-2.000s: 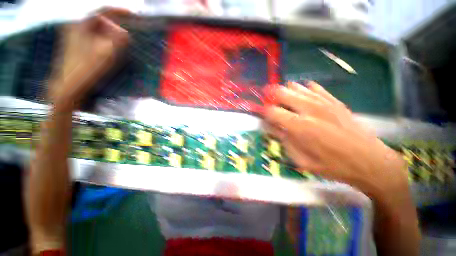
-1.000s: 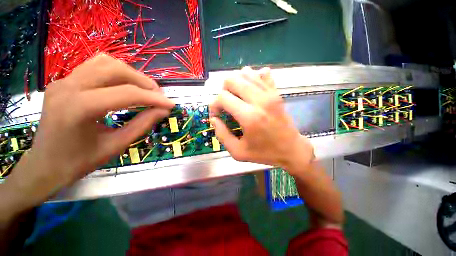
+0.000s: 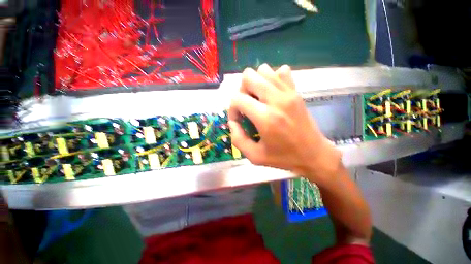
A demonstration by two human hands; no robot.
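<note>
My right hand is over the right end of the long PCB panel, fingers curled. Whether it holds a wire is hidden. The panel has two rows of small green boards with yellow blocks and yellow lead wires. It lies between the conveyor rails. The red wire tray stands behind the far rail, with red lead wires heaped mostly at its left and centre. My left hand is not in view.
Tweezers and a small pale tool lie on the green mat. Another PCB panel is between the rails at right. A blue bin with pale wires is below the near rail. Part of a black handwheel shows at far right.
My left hand has left the panel and gone out of the picture, uncovering the boards. My right hand stays at the panel's right end. The whole view has shifted slightly.
</note>
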